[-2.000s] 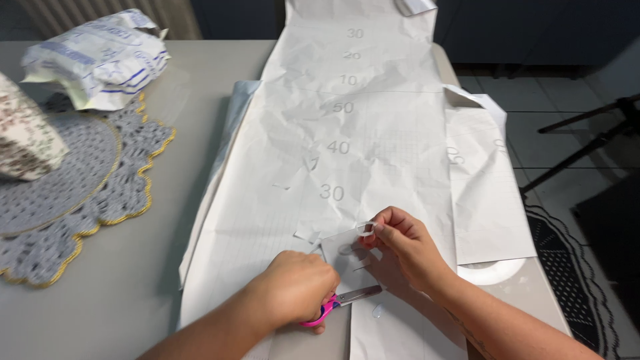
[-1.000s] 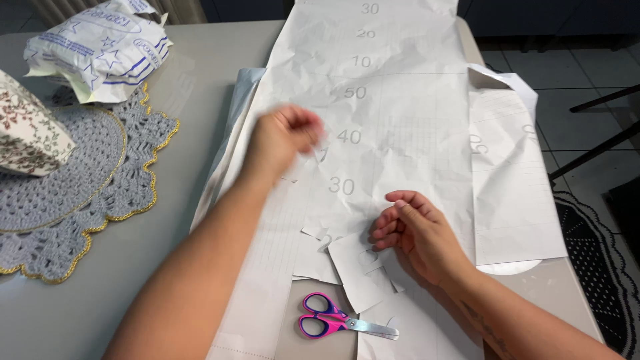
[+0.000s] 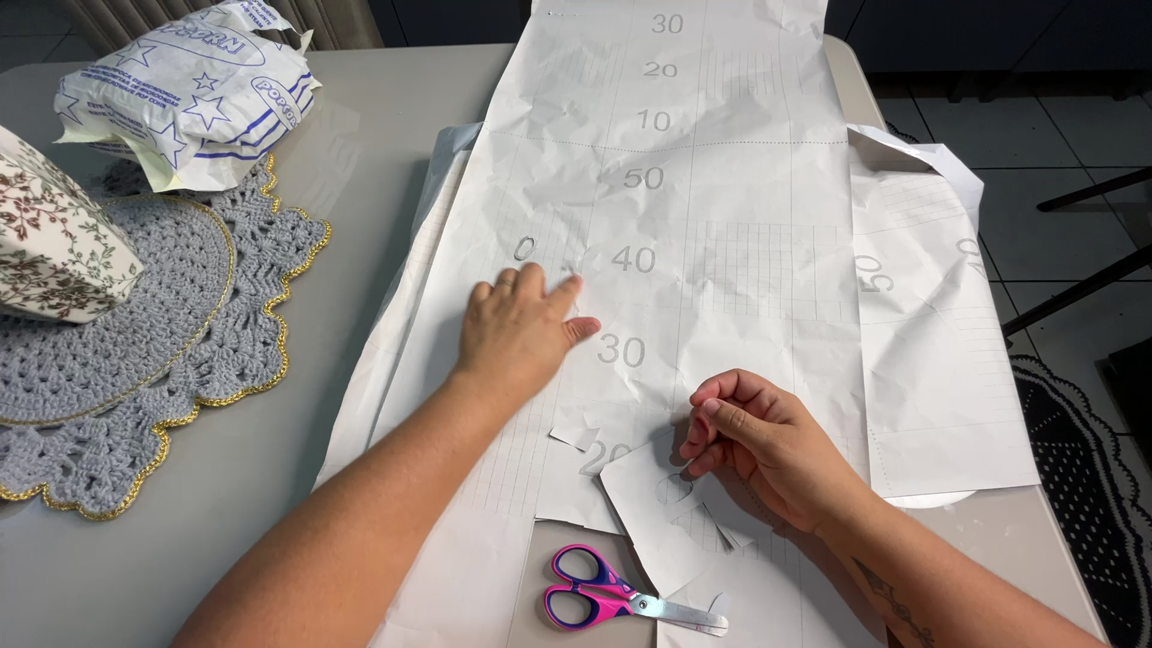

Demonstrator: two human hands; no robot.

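Note:
A long creased sheet of white paper [image 3: 747, 198], printed with numbers and faint grid lines, lies over the table. My left hand [image 3: 520, 324] rests palm down on it, fingers spread, close to a small cut-out oval "0" [image 3: 523, 247]. My right hand [image 3: 742, 441] hovers over a loose cut piece of paper [image 3: 657, 504], fingers curled; whether something thin is between thumb and fingertips cannot be told. Pink and blue scissors [image 3: 630, 598] lie below the hands, untouched, blades together. A small paper scrap [image 3: 574, 437] sits left of the cut piece.
At the left, a crocheted grey doily [image 3: 198, 306] with yellow edging lies under a floral-patterned object [image 3: 58, 238] and a popcorn bag [image 3: 193, 94]. A folded paper part [image 3: 936, 342] lies at the table's right edge. Dark thin legs [image 3: 1080, 288] stand beyond it.
My left hand has let go of the scissors, which now lie on the table, and has moved up and left onto the paper. My right hand has no visible white scrap at its fingertips now.

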